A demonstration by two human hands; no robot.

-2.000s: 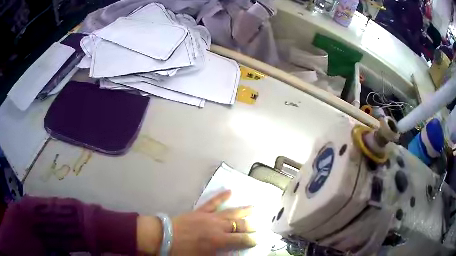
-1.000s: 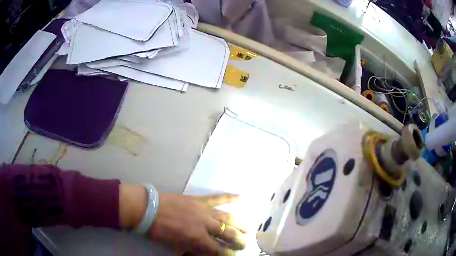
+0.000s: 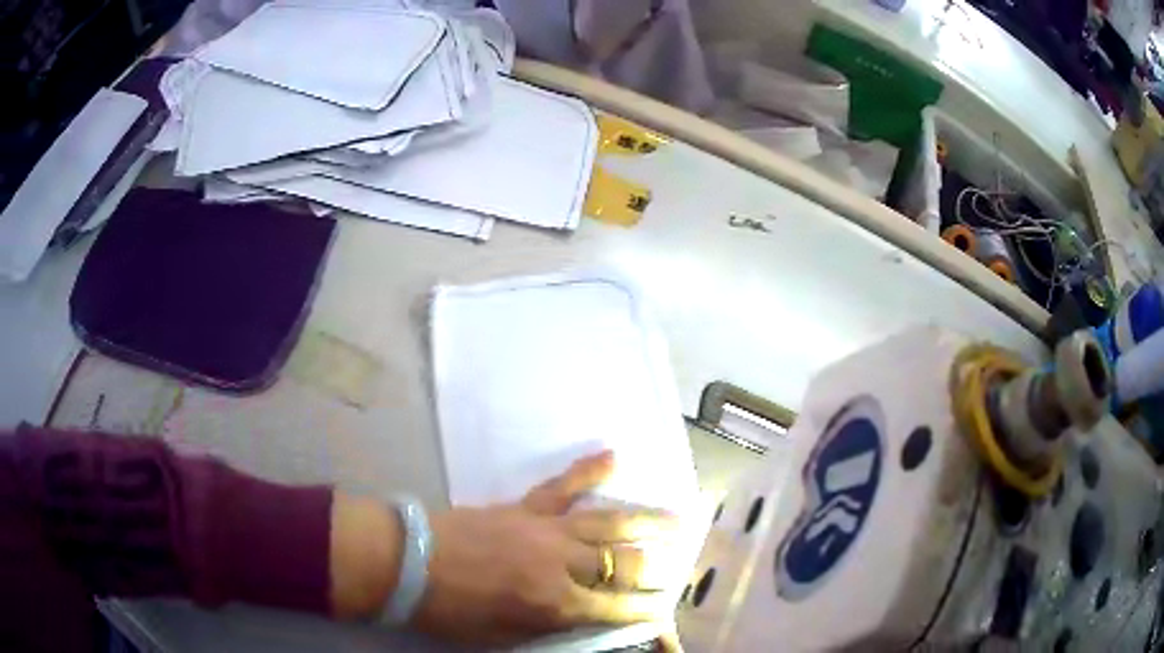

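Note:
A white-backed panel point(image 3: 549, 370) with rounded corners and a thin dark edge line lies flat on the table, left of the sewing machine head point(image 3: 830, 498). My left hand point(image 3: 536, 561) lies flat on the panel's near part, fingers apart and pointing right to the machine, in bright lamp glow. It wears a ring and a pale bracelet. The glare and the machine head hide the needle area. My right hand is not clearly in view; a small skin-coloured bit at the bottom edge below the fingers is too small to tell.
A fanned pile of white panels point(image 3: 319, 121) lies at the far left. A purple stack point(image 3: 198, 287) is nearer, with a narrow white piece point(image 3: 64, 179) beyond its left side. A trough behind holds bobbins point(image 3: 977, 245), loose thread and green material point(image 3: 874, 83).
The white panel has turned and shifted left, uncovering part of a metal slot plate beside the machine. My left hand has moved slightly right and remains on the panel.

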